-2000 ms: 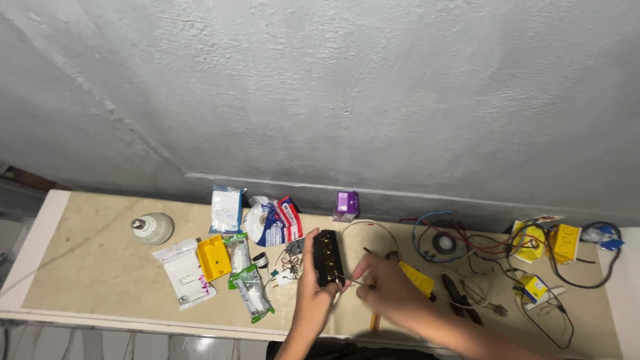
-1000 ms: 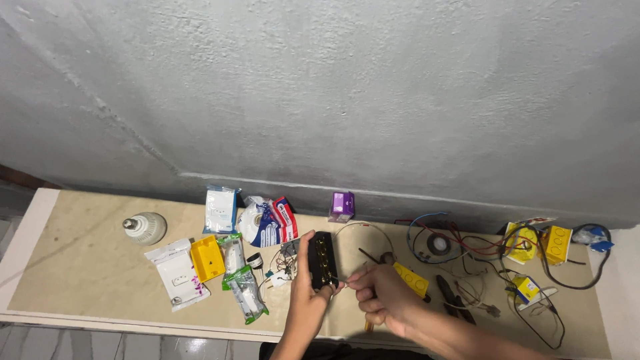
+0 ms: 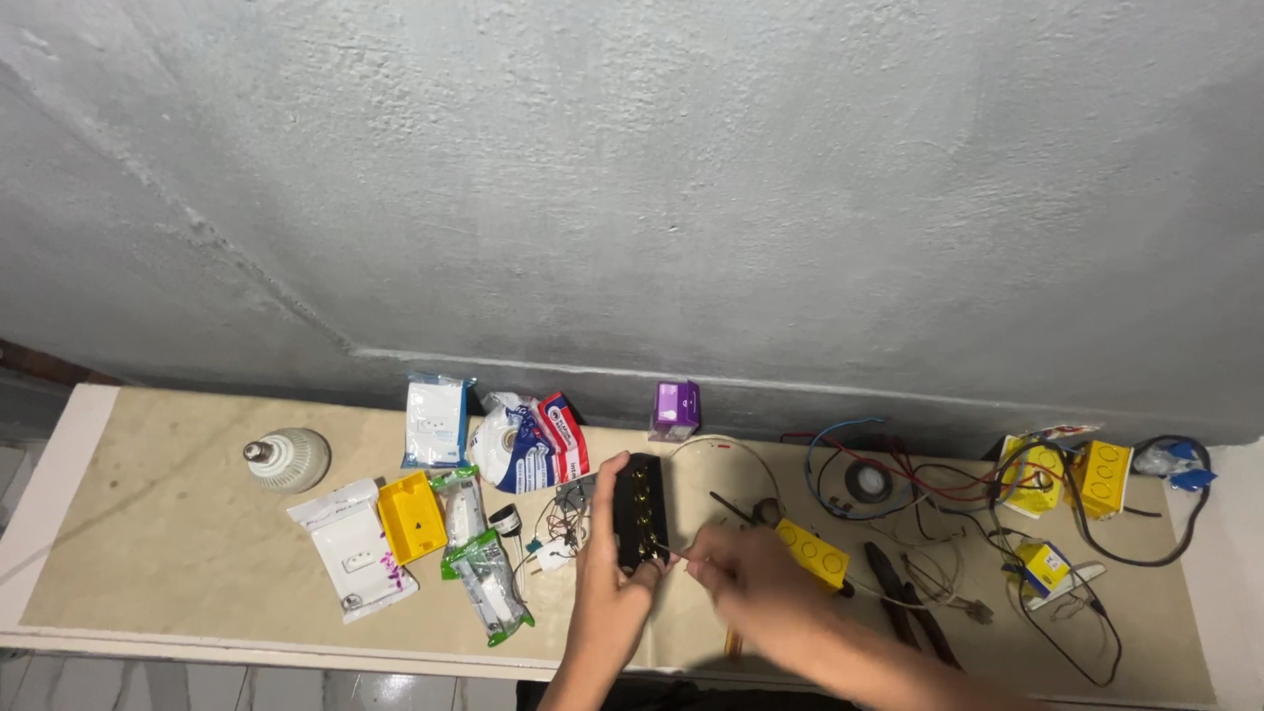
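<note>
A black block with a row of brass-coloured contacts (image 3: 640,504) stands upright over the table's front half, gripped along its left side and lower end by my left hand (image 3: 614,583). My right hand (image 3: 755,583), slightly blurred, pinches a thin tool or wire (image 3: 673,553) whose tip meets the block's lower right contacts; which of the two it is cannot be told. Just right of that hand lies a yellow electrical box (image 3: 812,555). Small loose wires and a white piece (image 3: 558,553) lie left of my left hand.
Left: an LED bulb (image 3: 288,460), packaged sockets (image 3: 357,553), a yellow box (image 3: 413,517), green-edged packets (image 3: 489,588). Behind stands a purple box (image 3: 675,409) by the grey wall. Right: pliers (image 3: 908,602), a tape roll (image 3: 869,481), tangled wires, yellow boxes (image 3: 1099,478) and a small yellow-blue box (image 3: 1044,568).
My right hand has shifted slightly at the block's lower end, its fingers closed on the thin item. My left hand keeps its hold on the block.
</note>
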